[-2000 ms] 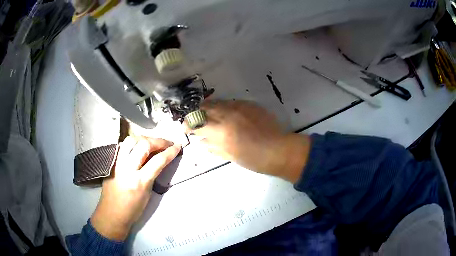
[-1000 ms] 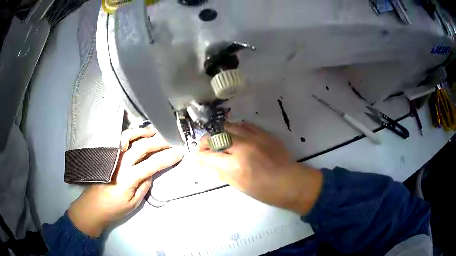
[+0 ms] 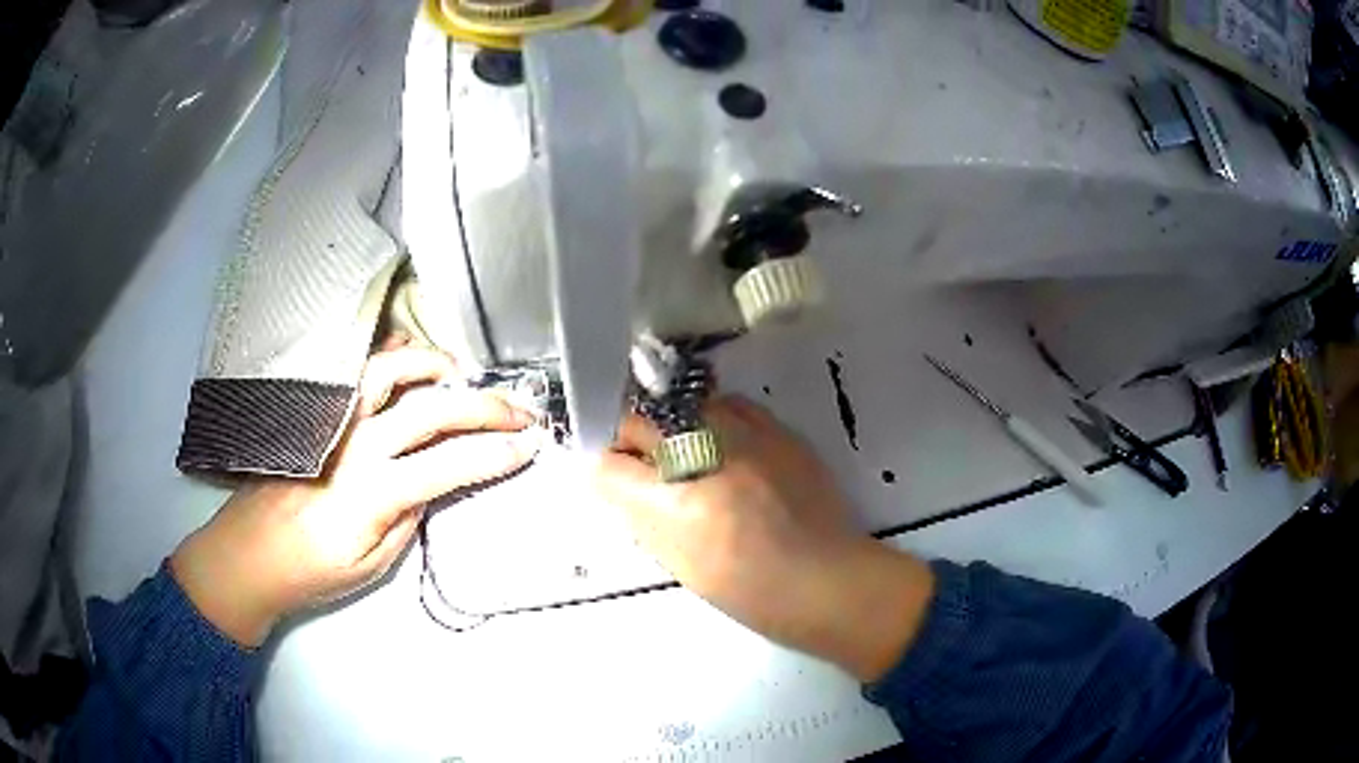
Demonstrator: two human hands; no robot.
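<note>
The white sewing machine (image 3: 954,194) fills the upper middle. The pale garment piece (image 3: 298,254) with a dark brown band (image 3: 268,426) lies left of its head. My left hand (image 3: 350,485) is beside the band, fingertips together at the needle area; what they pinch is too bright and small to tell. My right hand (image 3: 745,522) is at the right side of the needle area, its fingertips partly hidden behind the lower cream tension knob (image 3: 689,455). I cannot tell whether it holds anything. A fine dark thread (image 3: 432,593) loops on the table below my left hand.
A white-handled awl (image 3: 1051,455) and black snips (image 3: 1133,450) lie on the machine bed at right. Orange-handled scissors (image 3: 1291,418) are at the far right. Grey cloth and clear plastic (image 3: 134,164) are at the left. A yellow-labelled pot (image 3: 1085,23) stands on the machine head.
The view has shifted, so the machine head shows more fully. Both hands remain at the needle area. The dark piece beneath my left hand two seconds ago no longer shows; a thread loop shows there.
</note>
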